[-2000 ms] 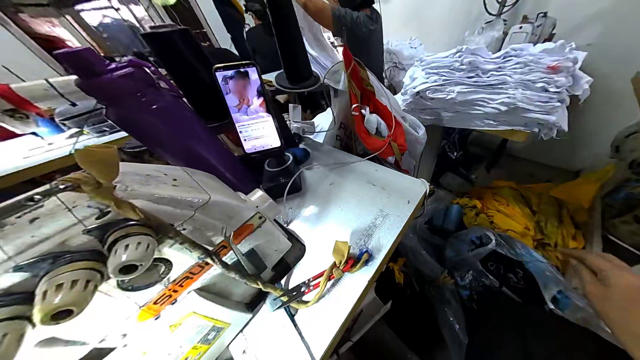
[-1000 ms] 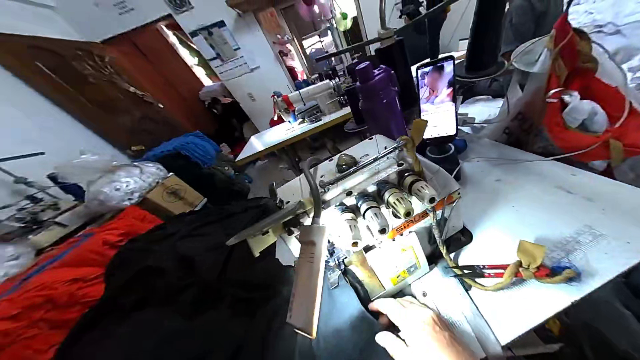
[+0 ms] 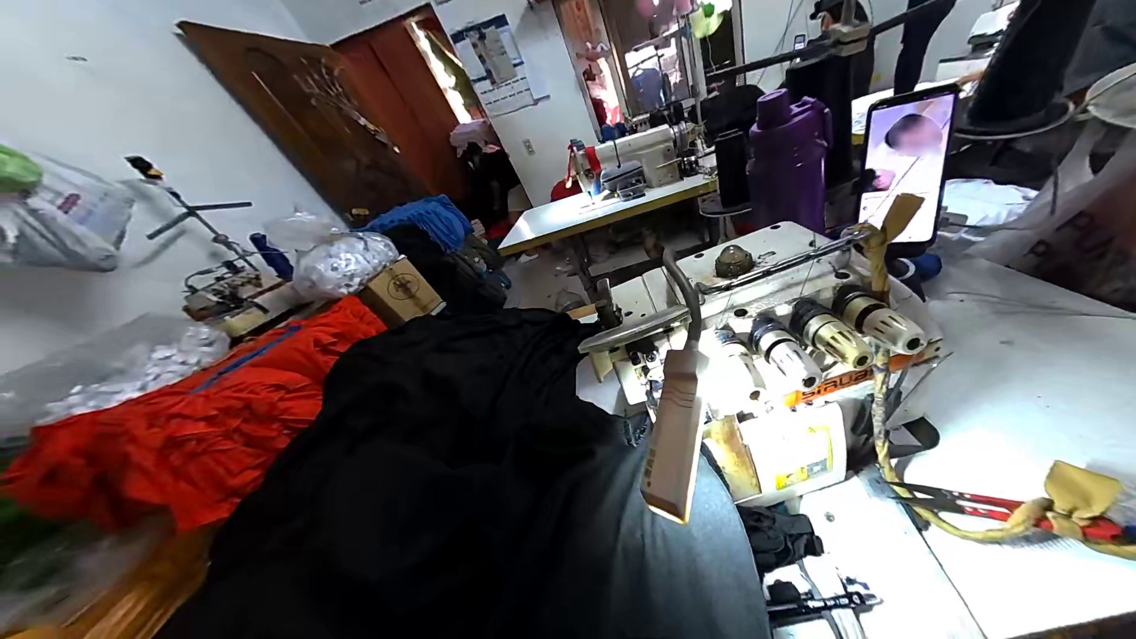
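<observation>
Neither of my hands shows in the head view now. An overlock sewing machine (image 3: 799, 302) with several tension dials stands on the white table. A lamp with a flat head (image 3: 676, 435) on a bent neck hangs in front of it. Black fabric (image 3: 426, 461) spreads from the machine down to the lower left, and some dark cloth (image 3: 781, 537) lies beside the machine's base. Red-handled tweezers or snips (image 3: 1003, 508) lie on the table at the right, with a yellow cloth tie around them. A lit phone (image 3: 905, 169) stands upright behind the machine.
A purple bottle (image 3: 790, 164) stands behind the machine, near black thread cones. Red fabric (image 3: 204, 417), a cardboard box (image 3: 401, 293) and plastic bags of white pieces (image 3: 344, 264) lie at the left. Another sewing machine (image 3: 643, 155) sits on a table farther back. A person (image 3: 843, 35) is partly visible there.
A hand near the machine's front one second ago is out of view now. The view has swung far left from the white cloth pile seen two seconds ago.
</observation>
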